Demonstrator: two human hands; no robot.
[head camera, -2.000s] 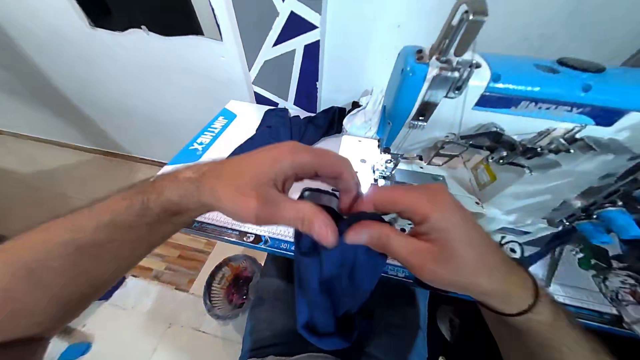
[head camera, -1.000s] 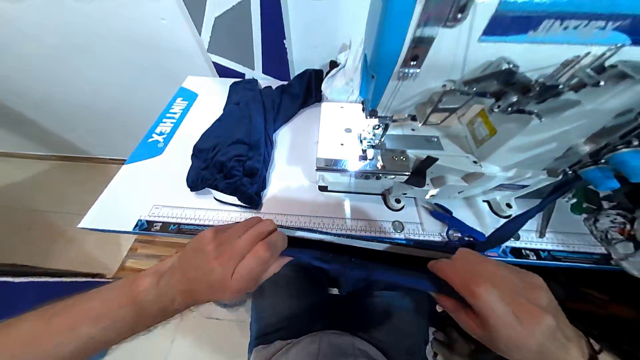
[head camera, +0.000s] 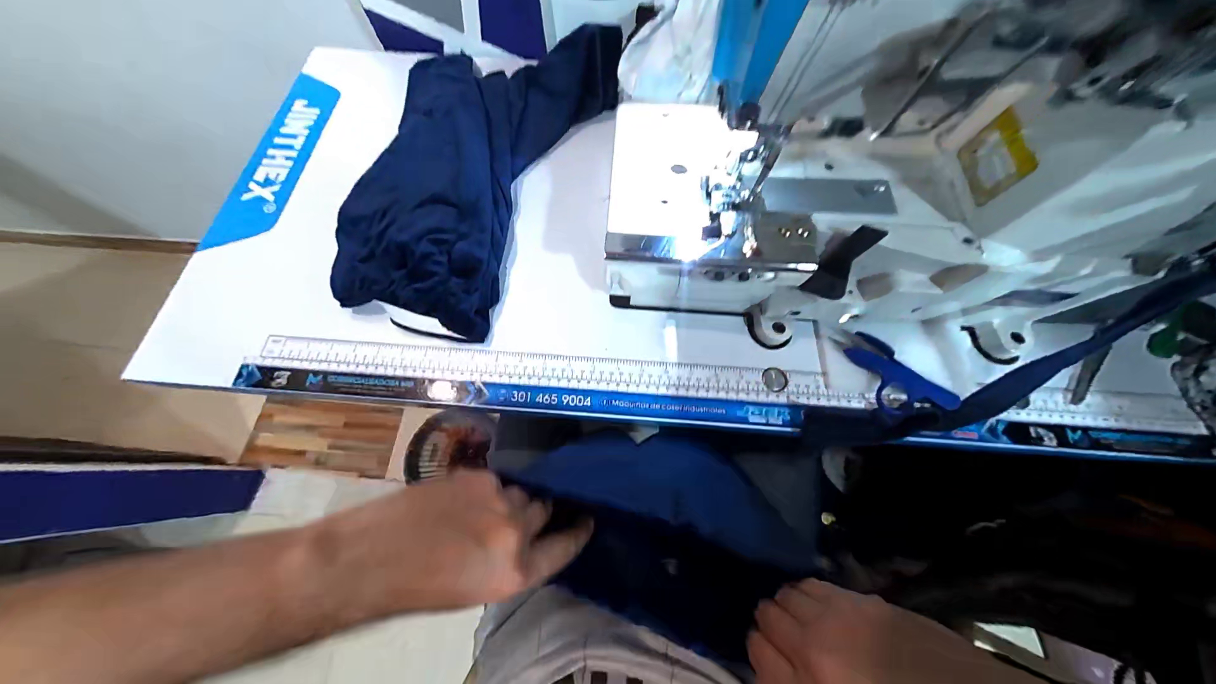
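Low in the view, my left hand (head camera: 508, 541) grips one side of a dark blue garment (head camera: 665, 560), and my right hand (head camera: 822, 627) holds its other side. The cloth is spread between them over my lap, just in front of the table's edge. Another dark navy garment (head camera: 427, 199) lies bunched on the white table (head camera: 560, 294), left of the sewing machine. The machine's lit metal plate and needle area (head camera: 731, 190) hold no cloth that I can see. Motion blurs both hands a little.
Blue-handled snips (head camera: 898, 370) lie on the table right of the machine bed. A clear ruler strip (head camera: 532, 366) runs along the front edge. A dark blue fabric strip (head camera: 1054, 370) crosses the right side. A round bowl-like container (head camera: 446, 446) stands below the table.
Two seconds ago my hands were together near the machine with dark blue cloth between them. They have moved apart and down, and the cloth is now spread over my lap.
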